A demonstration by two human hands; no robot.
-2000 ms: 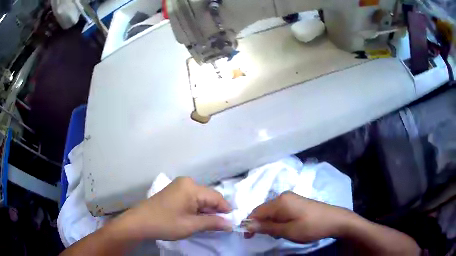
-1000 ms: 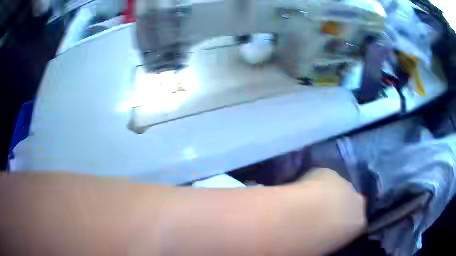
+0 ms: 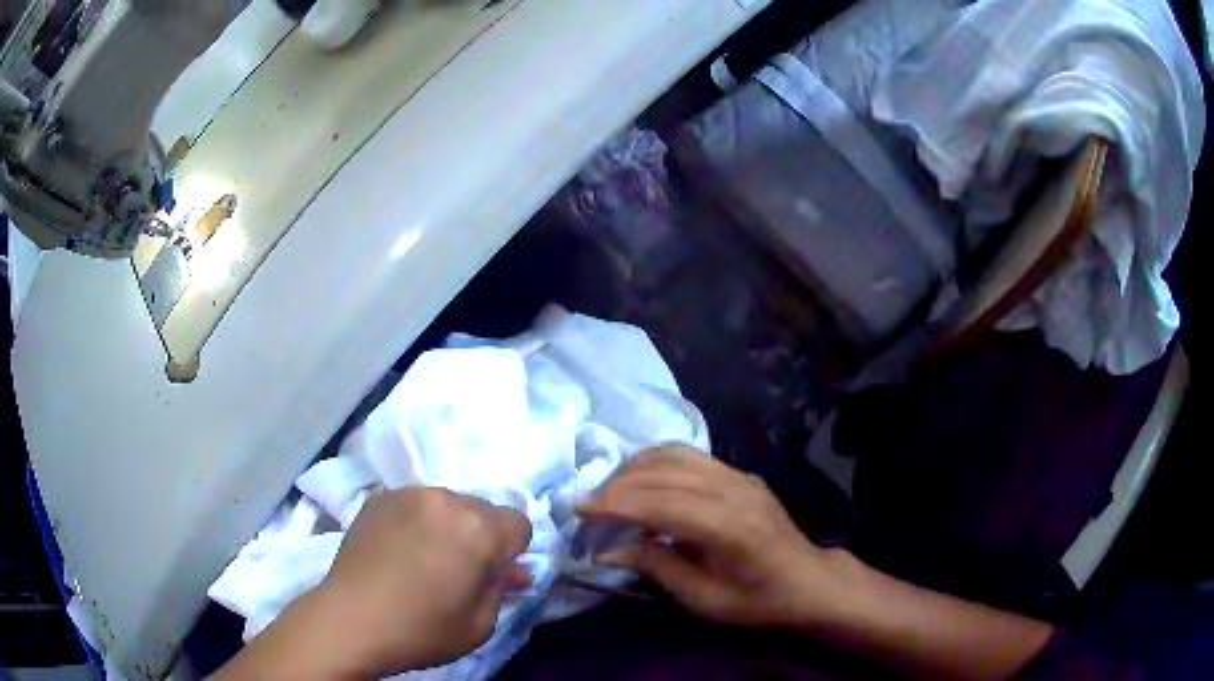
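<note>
A white garment [image 3: 466, 419] lies bunched below the front edge of the machine table. My left hand [image 3: 433, 572] is closed on its cloth, with the fingers curled towards the right. My right hand [image 3: 699, 532] is at the garment's right side, close to my left hand. Its thumb and fingers are curved around a fold near the fingertips. A thin dark line shows just below my right fingertips; I cannot tell what it is.
The sewing machine head [image 3: 87, 146] and beige bed plate [image 3: 266, 173] are at upper left on the white table [image 3: 400, 253]. A grey wrapped bundle [image 3: 812, 206] lies beyond the table edge. White cloth [image 3: 1105, 93] drapes over a brown-edged chair [image 3: 1038, 246] at right.
The view has swung right and down. The arm that crossed the picture one second ago is back, and both hands are together at the white garment. More of the draped chair shows.
</note>
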